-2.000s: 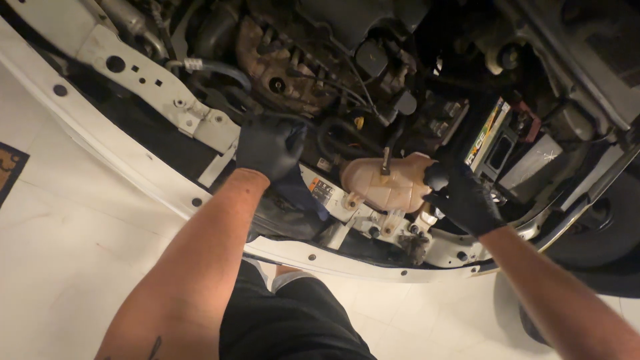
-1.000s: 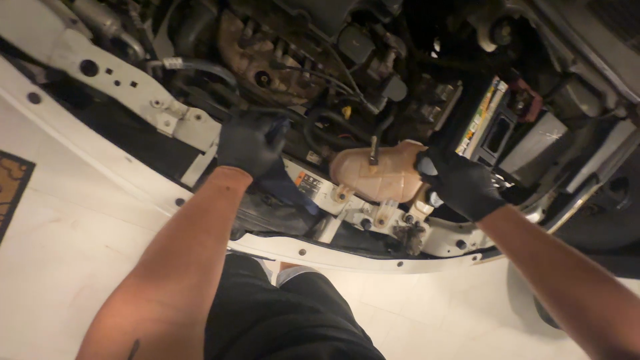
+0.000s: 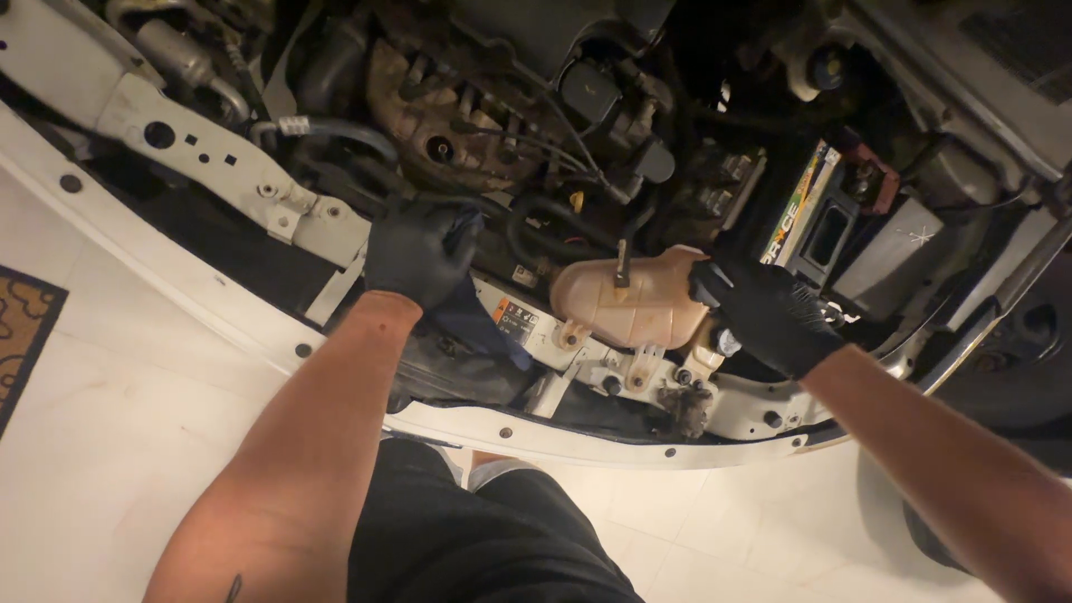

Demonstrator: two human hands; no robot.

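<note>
Black gloves cover both hands over a car's open engine bay. My left hand (image 3: 423,249) is closed on a dark blue cloth (image 3: 490,327), which hangs over the white front crossmember (image 3: 543,335). My right hand (image 3: 766,314) rests at the right end of the translucent coolant expansion tank (image 3: 632,301), its fingers curled on the tank's dark cap (image 3: 710,283). A thin hose stub (image 3: 622,264) stands up from the tank. The tank is bracketed to the crossmember. The underside of each hand is hidden.
Behind the tank lie the rusty exhaust manifold (image 3: 444,134) and several cables and hoses. A battery (image 3: 825,226) stands right of the tank. The white front bumper edge (image 3: 502,431) curves before my body. A patterned mat (image 3: 29,335) lies on the floor at left.
Both hands stay at about the same parts, the left at the cloth and the right at the tank's cap. Nothing has plainly been let go.
</note>
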